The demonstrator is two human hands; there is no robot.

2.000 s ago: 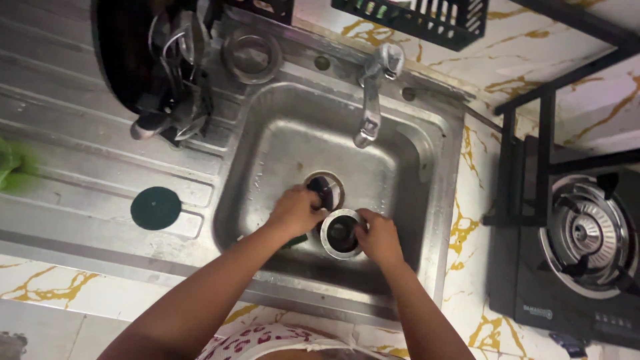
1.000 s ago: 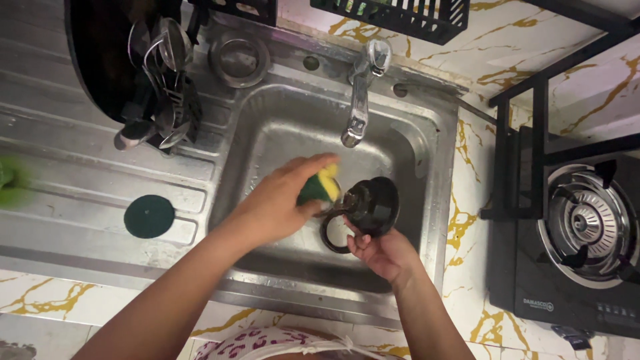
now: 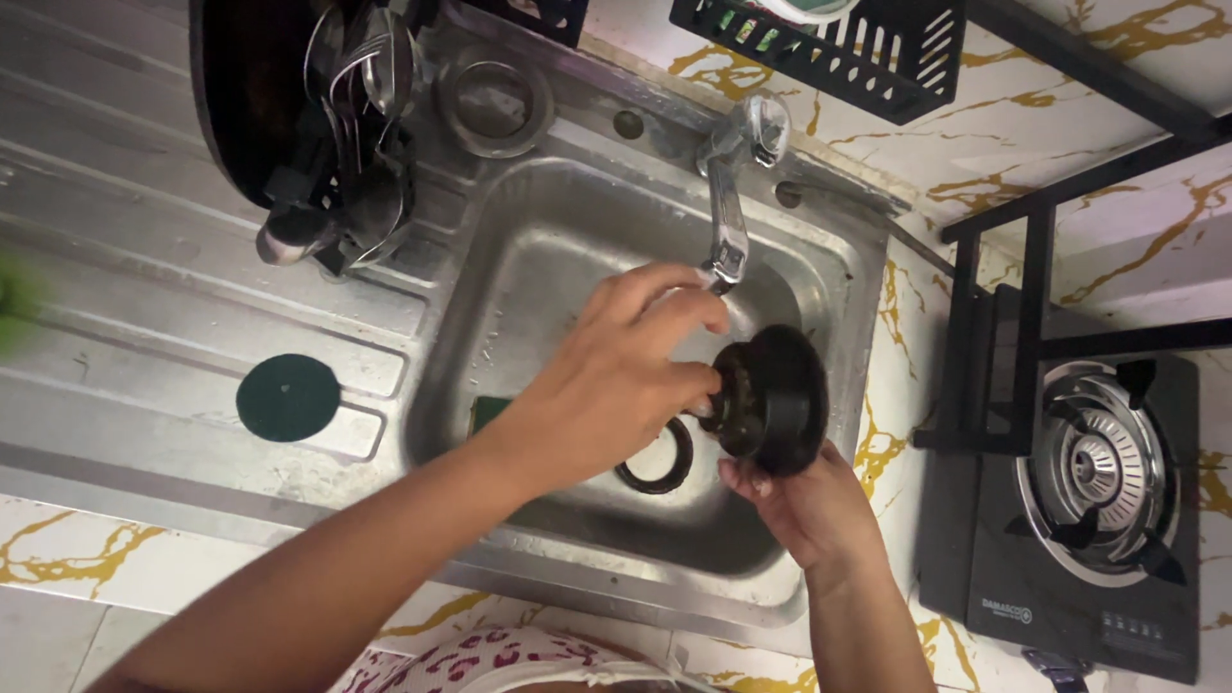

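Observation:
Over the stainless steel sink (image 3: 539, 260), my right hand (image 3: 804, 500) holds a black, flared drain fitting (image 3: 784, 399) from below and behind. My left hand (image 3: 626, 375) has its thumb and fingertips at the fitting's narrow threaded end; the thumb covers part of it. A dark ring (image 3: 685, 457) lies in the basin below my left hand, partly hidden by it. The edge of a green scouring sponge (image 3: 489, 412) shows in the basin behind my left wrist. The chrome faucet (image 3: 729, 212) reaches over the basin, just above my left fingers.
A round dark green disc (image 3: 289, 397) lies on the ribbed drainboard. A holder with spoons and forks (image 3: 371, 125) stands by a black pan (image 3: 226, 106). Near the faucet sits a metal ring-shaped strainer (image 3: 496, 103). To the right are a black rack (image 3: 1039, 241) and a gas stove (image 3: 1097, 481).
The yellow and green sponge has left my left hand and lies in the basin. My left fingers have moved onto the fitting's narrow end. The dark ring, near my right hand before, now lies apart from the fitting.

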